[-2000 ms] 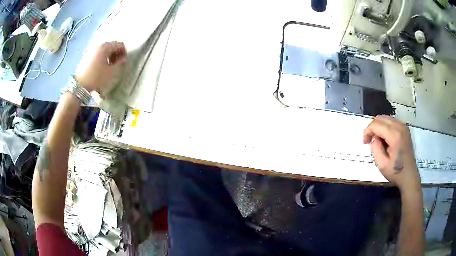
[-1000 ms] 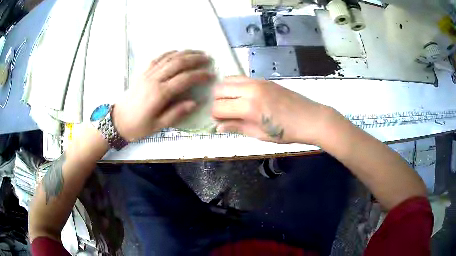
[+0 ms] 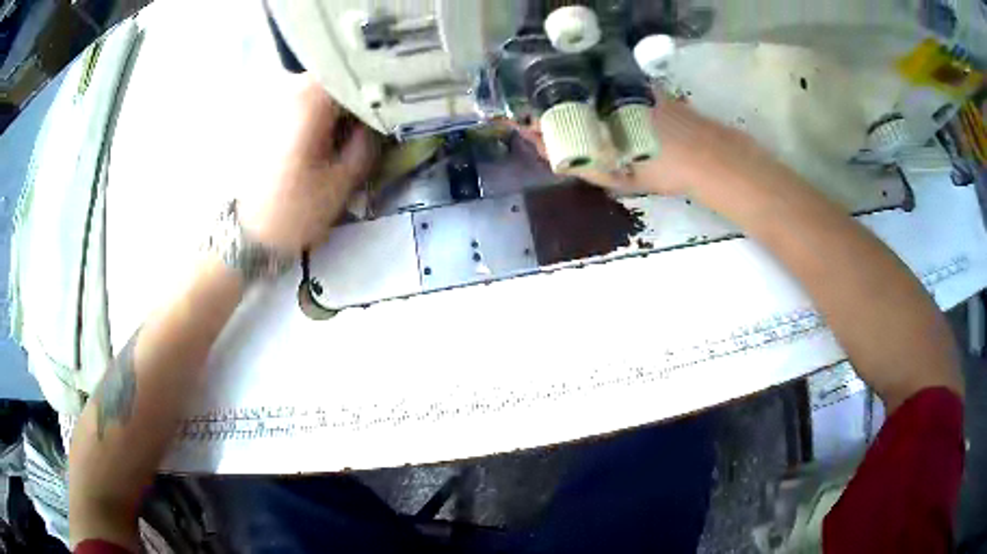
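Observation:
A piece of pale green-beige cloth with a yellow-green edge (image 3: 408, 159) shows under the sewing machine head (image 3: 417, 65), left of the needle area. My left hand (image 3: 314, 173) is at its left side, blurred, with the fingers on the cloth. My right hand (image 3: 671, 152) reaches behind the ribbed tension knobs (image 3: 571, 135); its fingertips are hidden by the knobs and head, so its hold cannot be told. The needle and presser foot area is dark and unclear. The slide plate (image 3: 473, 240) lies in front of it.
Stacked cloth panels (image 3: 76, 216) lie at the table's left side. The white table (image 3: 487, 373) has a printed scale along its front edge. A ribbed dial (image 3: 887, 132) and a yellow label (image 3: 939, 67) are at the right. My legs are below the table edge.
The view has shifted towards the machine. Both hands have moved from the front of the table to the needle area, and the cloth piece is now under the head.

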